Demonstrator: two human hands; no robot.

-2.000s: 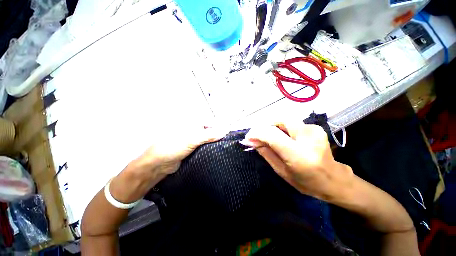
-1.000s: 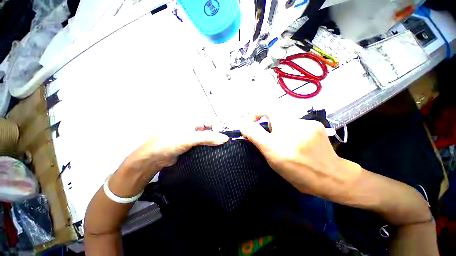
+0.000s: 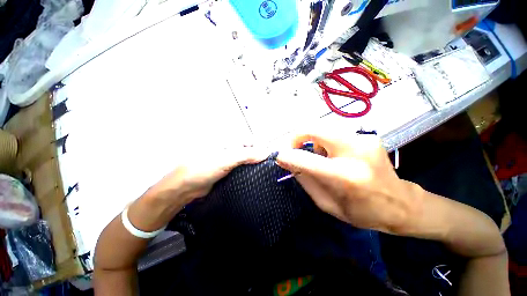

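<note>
A black cloth with fine pale ribs (image 3: 260, 199) hangs from both hands at the front edge of the white table. My left hand (image 3: 199, 176) pinches its upper edge with thumb and fingers and wears a white bangle. My right hand (image 3: 352, 179) pinches the same edge just to the right, close to the left fingertips. A thin pale sliver (image 3: 287, 177) shows under the right fingertips; I cannot tell if it is a thread end or a tool tip. A small dark blue thing shows inside the curled right fingers, mostly hidden.
Red-handled scissors (image 3: 352, 92) lie right of the sewing machine's metal parts (image 3: 292, 63). A yellow-orange handled tool (image 3: 375, 72) lies behind them. A light blue padded object (image 3: 268, 23) hangs at the top. Cardboard (image 3: 34, 133) and plastic bags (image 3: 29, 69) are at the left.
The hands stay at the cloth's edge. The right hand has shifted and turned slightly, and the pale sliver now points down-left below its fingertips. The view has shifted slightly.
</note>
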